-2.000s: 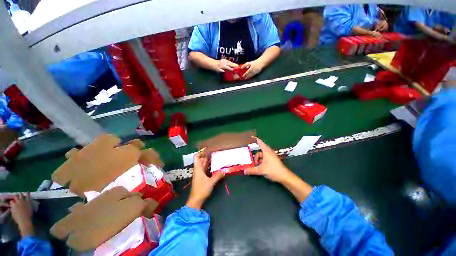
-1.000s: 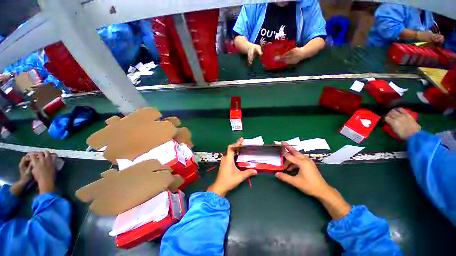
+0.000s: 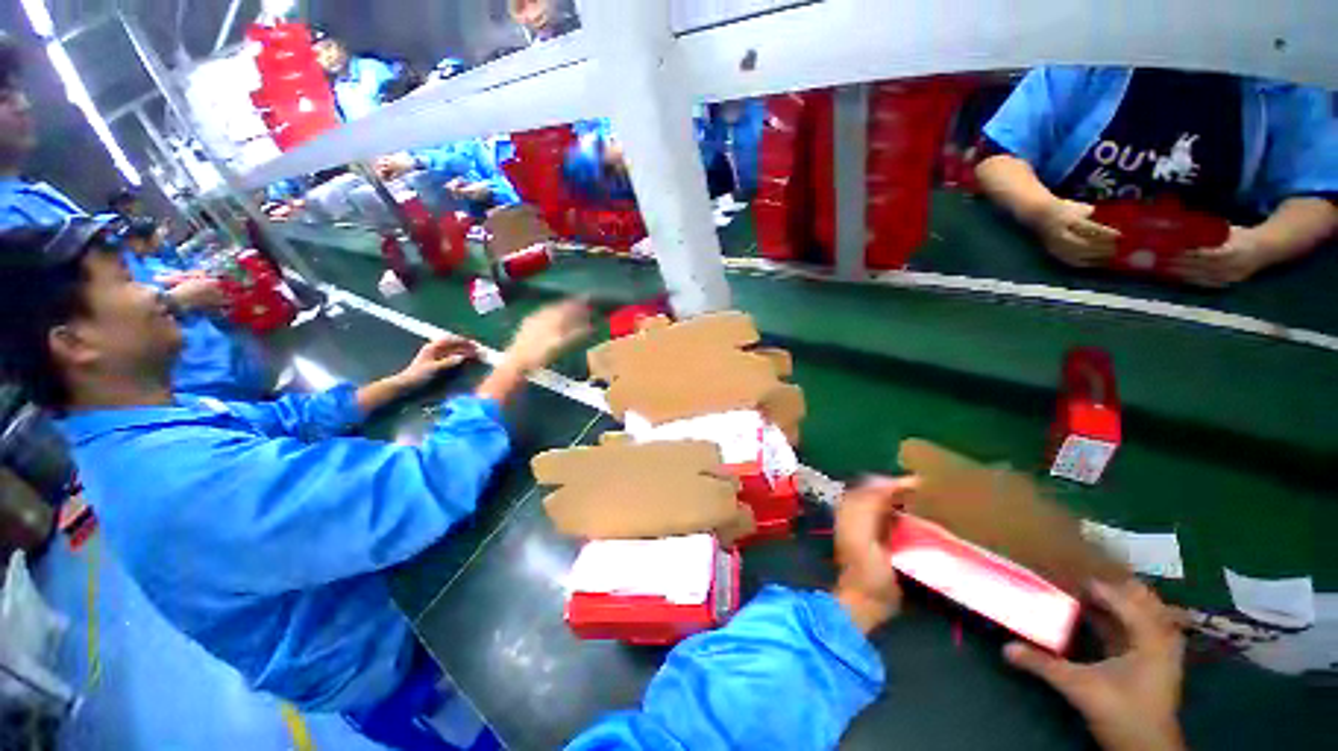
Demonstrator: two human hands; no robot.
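An open red carton is held between both hands at lower right, its long side tilted down to the right. Its brown cardboard lid stands up behind it, a little blurred. My left hand grips its left end. My right hand grips its right end. The inside looks white to pinkish; its contents cannot be told. Two open cartons with raised brown lids stand at the left: a nearer one and one behind it, with white inside.
A worker in blue sits close at left, arms over the worktop. A red carton stands on the green belt. White slips lie at the belt edge. A grey-white post rises behind the open cartons. Another worker opposite holds red packaging.
The view has swung left, bringing the left worker into sight. The held carton is now tilted, and its brown lid shows raised again. The hand that reached over the belt at right is out of view.
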